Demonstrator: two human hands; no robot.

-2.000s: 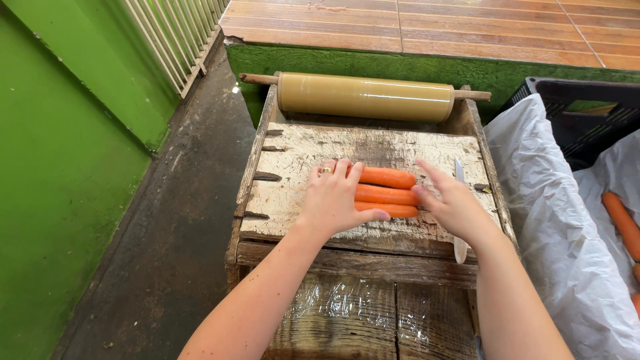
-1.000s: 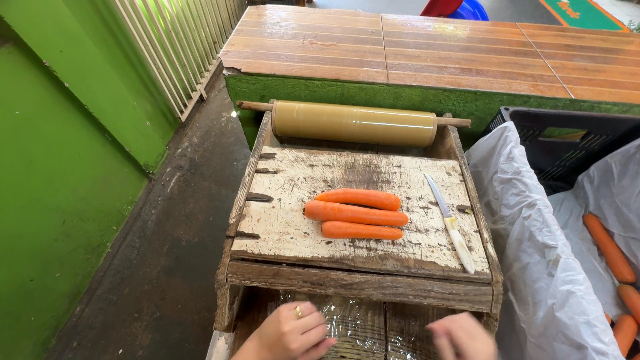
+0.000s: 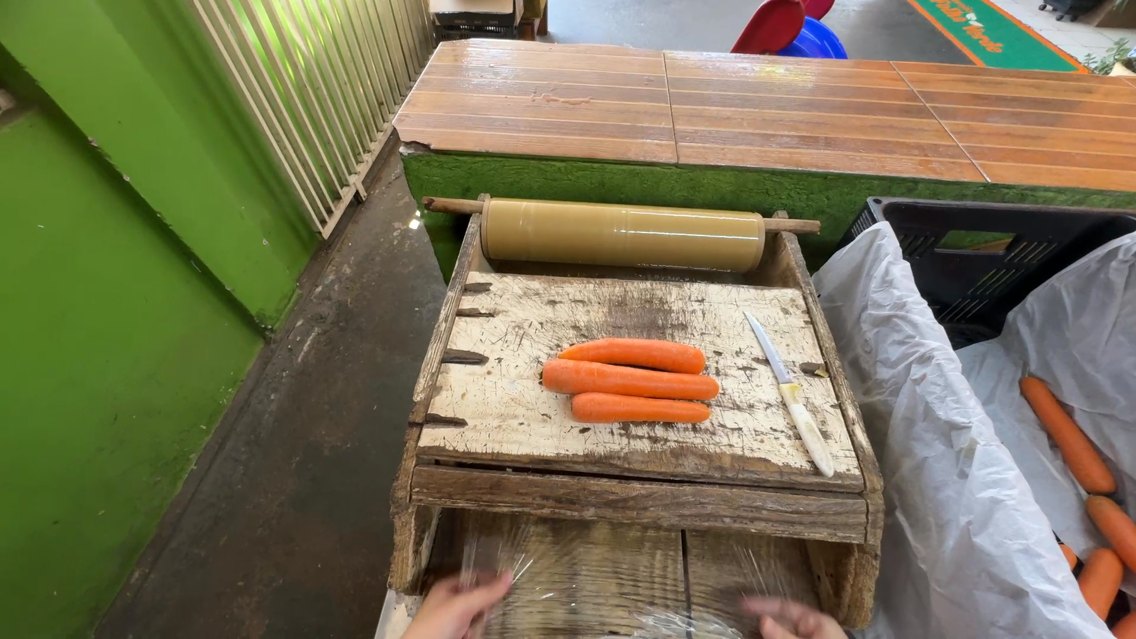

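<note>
Three carrots [image 3: 630,380] lie side by side on the scarred white board [image 3: 506,408] of a wooden wrapping stand. To their right rests a knife [image 3: 799,413] with a white handle, its blade pointing away. A roll of plastic film [image 3: 621,232] sits on a wooden rod at the stand's back. Low in the view, my left hand [image 3: 457,608] pinches clear plastic film [image 3: 577,577] at its left side. At the film's right side is my right hand [image 3: 790,617], blurred and partly cut off by the frame; its grip on the film is unclear.
Right of the stand, a black plastic crate [image 3: 941,266] lined with white sheeting [image 3: 923,426] holds several carrots [image 3: 1069,435]. A tiled counter [image 3: 754,111] runs behind the roll. A green wall [image 3: 115,355] and a metal grille [image 3: 311,98] are on the left.
Both hands have left the carrots, which they touched two seconds ago, and moved down to the film at the stand's front. The carrots now lie untouched. The view has shifted to take in more background.
</note>
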